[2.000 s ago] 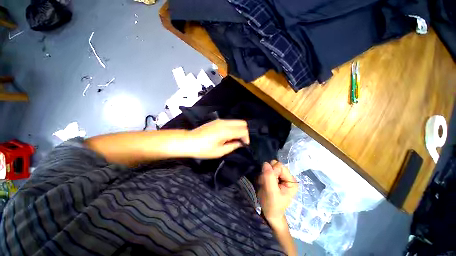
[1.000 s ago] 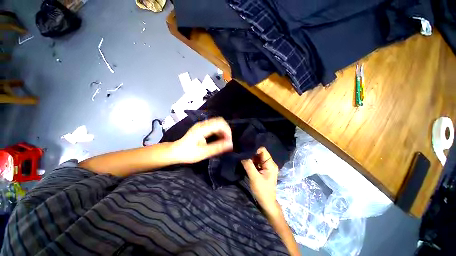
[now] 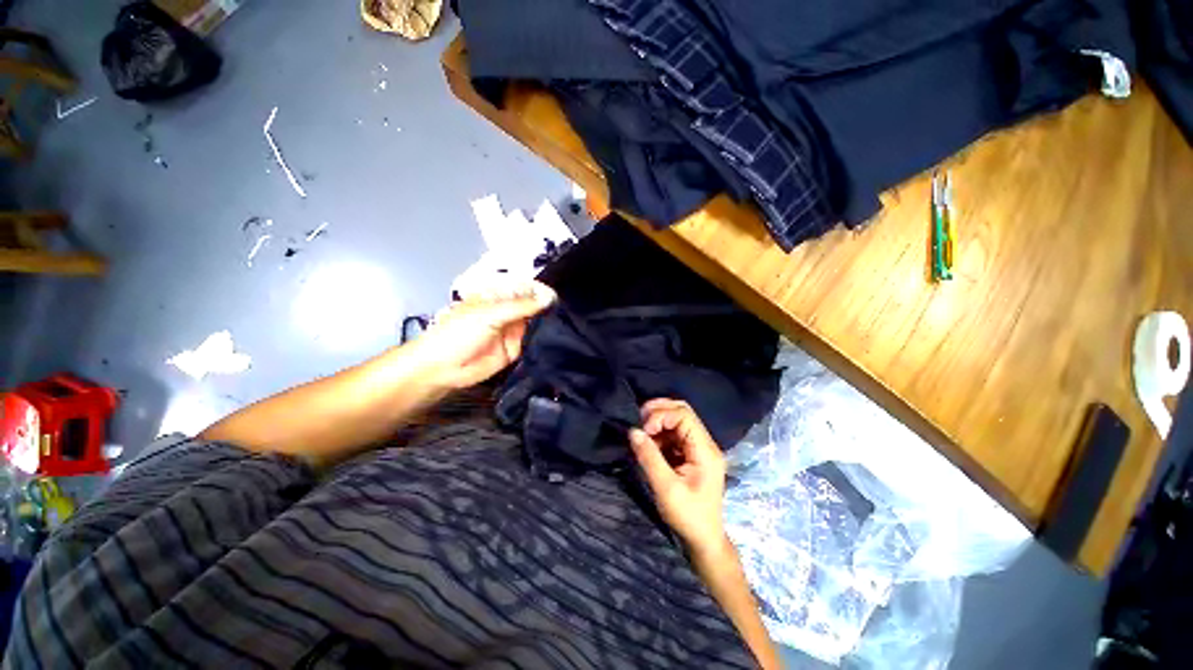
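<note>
A dark garment [image 3: 589, 373] lies bunched on my lap beside the table's edge. My left hand [image 3: 491, 334] grips the garment's upper left edge between thumb and fingers. My right hand [image 3: 678, 458] is at the garment's lower right, with thumb and forefinger pinched together at the cloth. A needle or thread is too thin to make out between the fingertips.
The wooden table [image 3: 994, 314] bears a dark garment pile [image 3: 890, 92], snips and a thin yellow-handled tool [image 3: 942, 233], a white tape roll [image 3: 1160, 360] and a black phone [image 3: 1086, 484]. Clear plastic bags [image 3: 837, 524] lie below its edge. White scraps [image 3: 510, 242] are on the floor.
My left hand has moved up and left and now holds the cloth edge. My right hand has moved in from the lower right to the garment. The cloth has shifted on my lap.
</note>
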